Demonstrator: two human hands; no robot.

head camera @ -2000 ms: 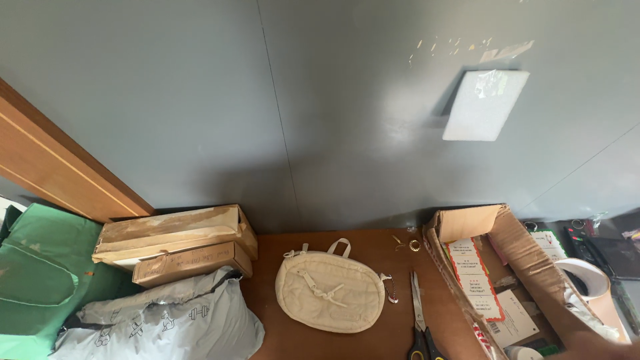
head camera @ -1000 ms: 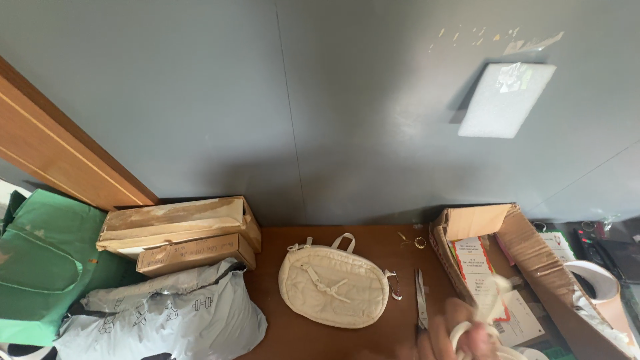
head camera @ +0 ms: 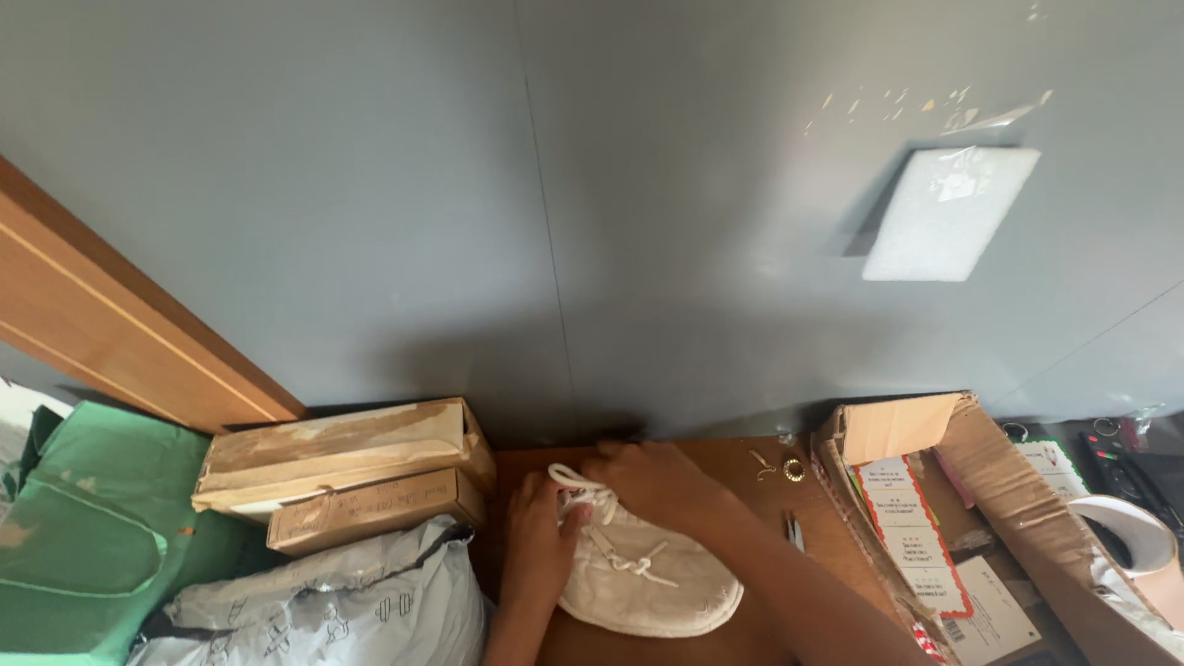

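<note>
A cream quilted fabric pouch lies on the brown table, with a knotted cord on its front. My left hand is at the pouch's upper left edge, its fingers against the fabric beside a loop of white cord. My right hand reaches across the pouch to its top edge, close to the same loop; its fingertips are partly hidden, so its exact hold is unclear. Scissors lie to the right, mostly covered by my right forearm. A small gold ring sits behind them.
At the left are a green fabric bag, stacked cardboard boxes and a grey plastic mailer. An open cardboard box with printed cards stands at the right, near a tape roll. White foam is taped to the grey wall.
A hand holding pale cord came in at the lower right a second ago. Now both my hands are at the pouch's top, and the pouch has turned.
</note>
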